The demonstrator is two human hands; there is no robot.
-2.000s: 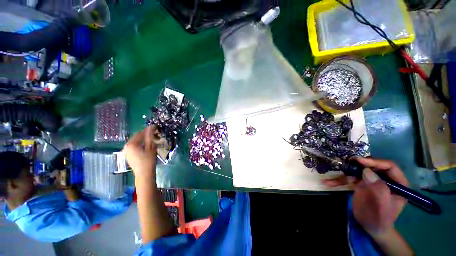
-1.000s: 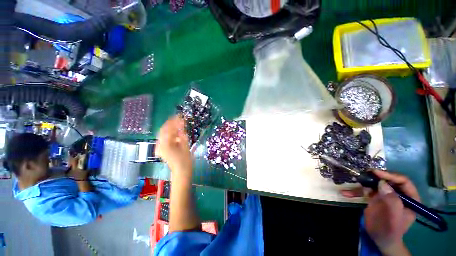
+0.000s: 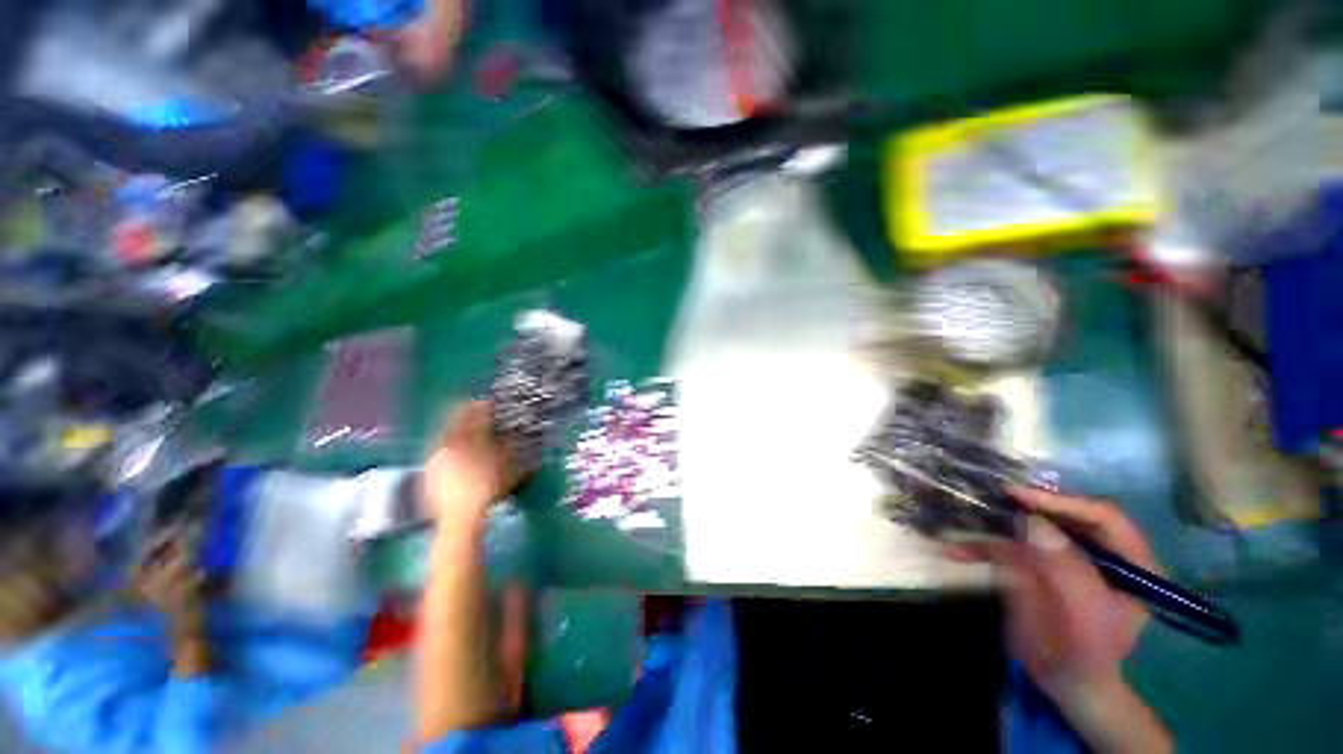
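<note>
The frame is blurred by motion. My right hand [image 3: 1072, 597] holds the black-handled soldering iron [image 3: 1164, 592], its tip over the heap of dark parts [image 3: 943, 464] on the right of the cream work board [image 3: 781, 471]. My left hand [image 3: 466, 469] is at the lower left edge of the separate bag or tray of dark parts [image 3: 539, 386]; whether its fingers hold a part cannot be told. A loose heap of pink-red and white small parts [image 3: 625, 457] lies between that bag and the board.
The translucent fume hood [image 3: 766, 280] stands behind the board. A cup of silver-white pieces [image 3: 978, 315] and a yellow box [image 3: 1027, 174] are at back right. A flat pinkish tray [image 3: 360, 389] lies at left. Another person's blue sleeve [image 3: 192, 685] is at lower left.
The view has swung, blurring and shifting everything. My left hand stays by the bag of dark parts, now lower against it. My right hand keeps the iron over the dark heap.
</note>
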